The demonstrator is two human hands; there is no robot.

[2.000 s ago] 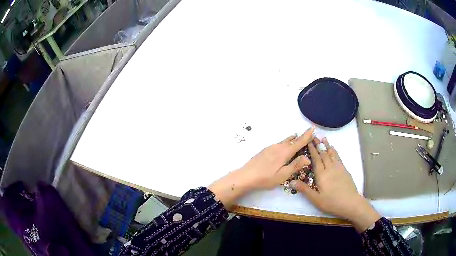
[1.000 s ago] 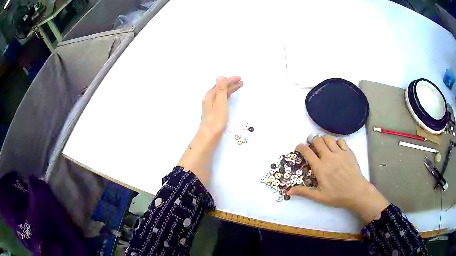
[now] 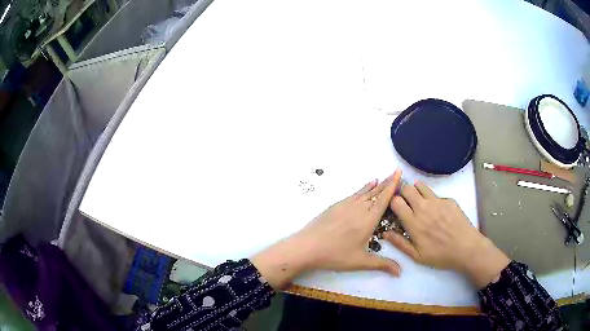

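A loose pile of small brown and pale buttons (image 3: 385, 227) lies on the white table (image 3: 213, 116) near its front edge, mostly hidden between my hands. My left hand (image 3: 343, 229) lies along the left side of the pile, fingers extended, thumb pointing right below it. My right hand (image 3: 437, 229) is cupped at the right side, its fingertips close to my left fingertips. Whether either holds a button cannot be seen. A few separate buttons (image 3: 307, 187) lie to the left. The round navy dish (image 3: 434, 136) is empty, beyond my hands.
The grey mat (image 3: 511, 233) on the right bears a red pencil (image 3: 521, 170), a white stick (image 3: 543, 187), snips (image 3: 567, 224) and a round white-centred container (image 3: 556, 126). Fabric bins (image 3: 48, 142) and purple cloth (image 3: 55, 284) are at left. A yellow-orange tape (image 3: 382, 302) runs along the front edge.
My left hand, raised to the left of the separate buttons one second ago, is back down against the pile's left side. The pile is now gathered between both hands and mostly covered.
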